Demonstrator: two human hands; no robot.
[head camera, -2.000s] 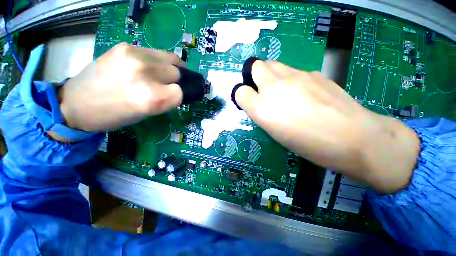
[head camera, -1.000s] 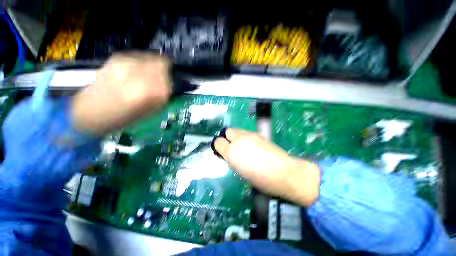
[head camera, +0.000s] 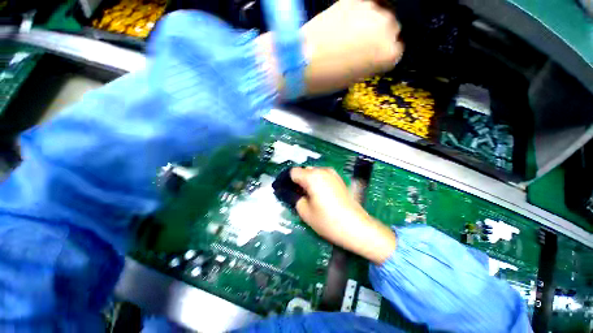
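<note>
My left hand (head camera: 351, 45) is raised over the parts bins, past the silvery rail. It is blurred; its fingertips are lost against the dark bins, so I cannot tell if it holds anything. My right hand (head camera: 335, 211) is low over the large green circuit board (head camera: 296, 244), with black finger cots on its fingertips, which are bent together beside the white patches. I cannot make out a part in it. The bin of yellow blocks (head camera: 390, 107) lies just below and right of my left hand.
A conveyor rail (head camera: 416, 159) runs between board and bins. Orange-yellow parts (head camera: 132, 17) lie in a bin at the upper left, grey-green parts (head camera: 480, 136) in the right one. Another green board (head camera: 448, 214) lies to the right. The front rail (head camera: 188, 306) crosses below.
My left hand has moved up and right from the board, across the rail to the bins. My right hand stays over the board. The view has shifted and tilted, bringing the bins in.
</note>
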